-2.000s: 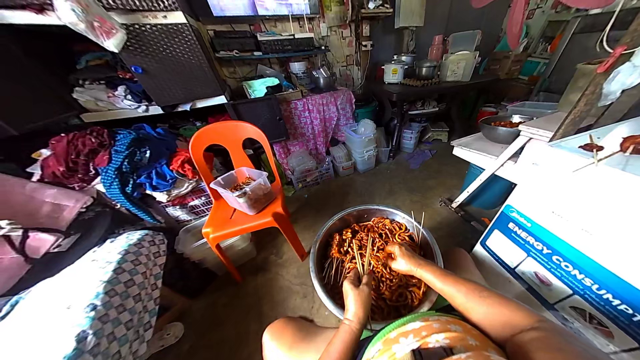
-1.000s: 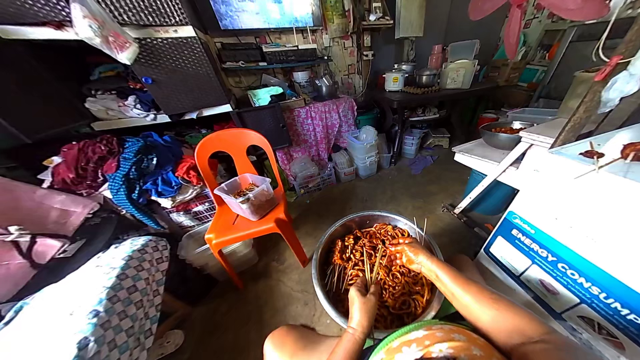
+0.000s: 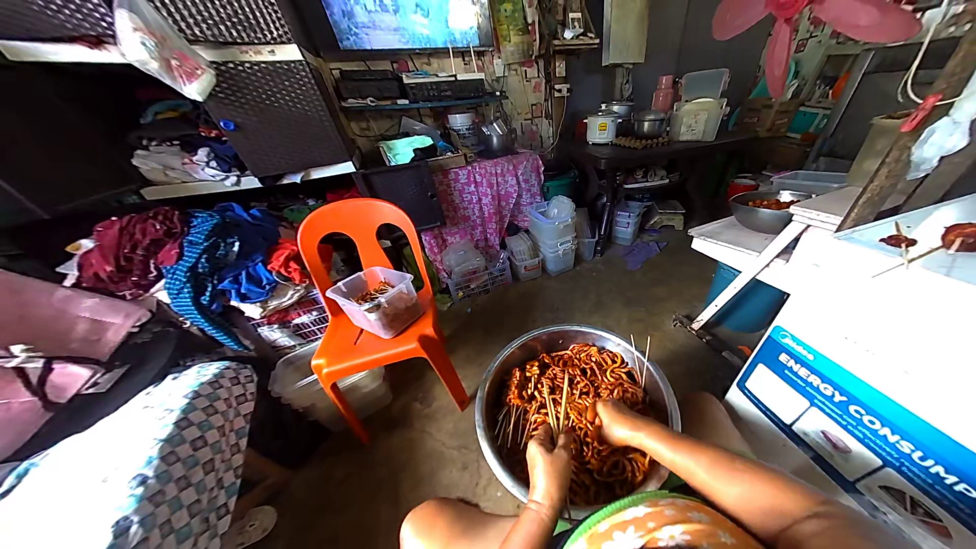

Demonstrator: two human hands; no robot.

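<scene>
A large metal basin [image 3: 499, 450] sits low between my legs, filled with glossy red-brown coiled strips of food [image 3: 602, 366], perhaps marinated intestines. My left hand [image 3: 549, 456] is closed around several thin wooden skewers [image 3: 557, 404] that point up over the food. Close by on the right, my right hand [image 3: 616, 423] has its fingers down in the strips; its fingertips are partly hidden, and whether it pinches a strip is unclear. More skewers lean at the basin's left inner side, and a few stand up at its right rim.
An orange plastic chair [image 3: 374, 352] at the left holds a clear plastic tub [image 3: 396, 309] with sticks. At right stand a printed appliance carton [image 3: 839, 435] and a metal bowl [image 3: 762, 217] of food. Clothes [image 3: 191, 259] are heaped at left, beside a checked cloth [image 3: 191, 427].
My right hand has come down from the upper right part of the strips, where it was a second ago, to beside my left hand. The left hand keeps its skewers.
</scene>
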